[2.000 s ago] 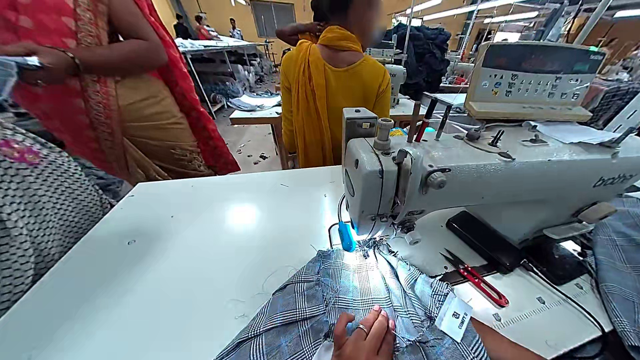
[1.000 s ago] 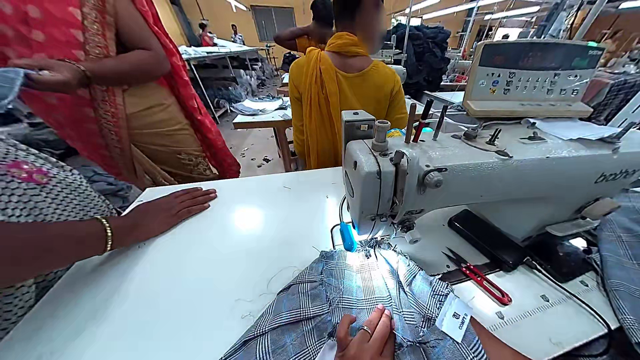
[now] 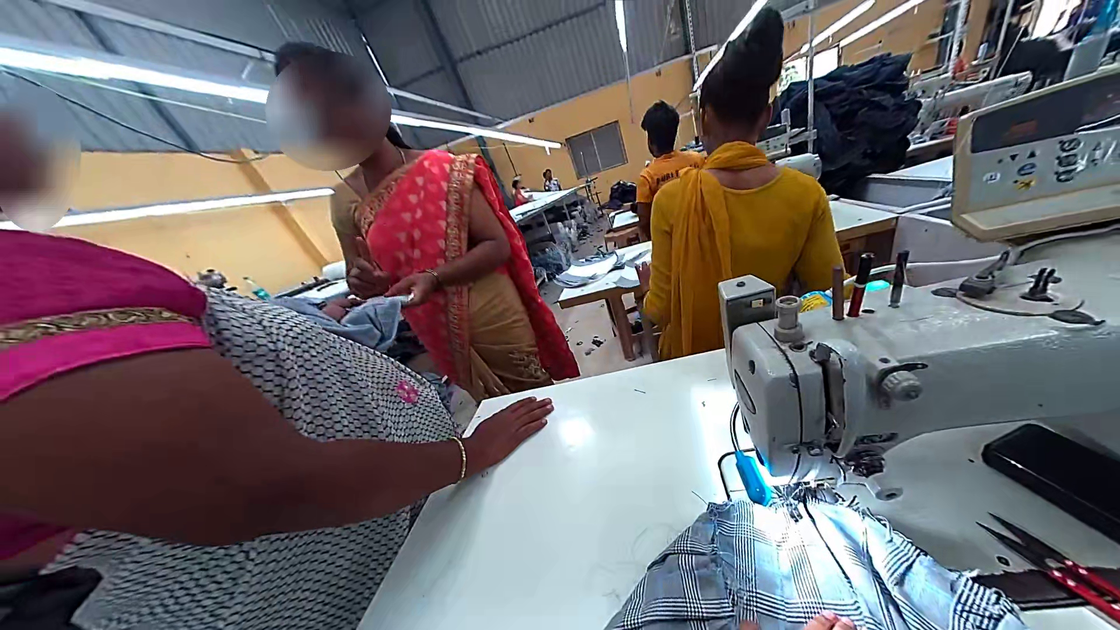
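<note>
Plaid woven fabric [image 3: 770, 569] in grey, white and black lies on the white sewing table, its frayed upper edge under the needle area of an industrial sewing machine [image 3: 927, 367]. The machine's lamp lights the cloth beside a small blue part [image 3: 752, 478]. At the bottom edge of the view only fingertips [image 3: 829, 621] show, resting on the fabric; which of my hands they belong to cannot be told here. The rest of that hand is cut off, and my other hand is not visible.
Right of the needle lie red-handled thread snips [image 3: 1059, 564] and a black phone-like object [image 3: 1063, 477]. A co-worker's hand [image 3: 507, 435] rests on the table's left edge. A person in red [image 3: 437, 254] holds cloth; another in yellow [image 3: 744, 245] stands beyond the machine.
The view has swung left and up, leaving my ringed hand mostly out of frame. The co-worker's hand, absent from the table two seconds ago, came onto it by one second ago and stays there.
</note>
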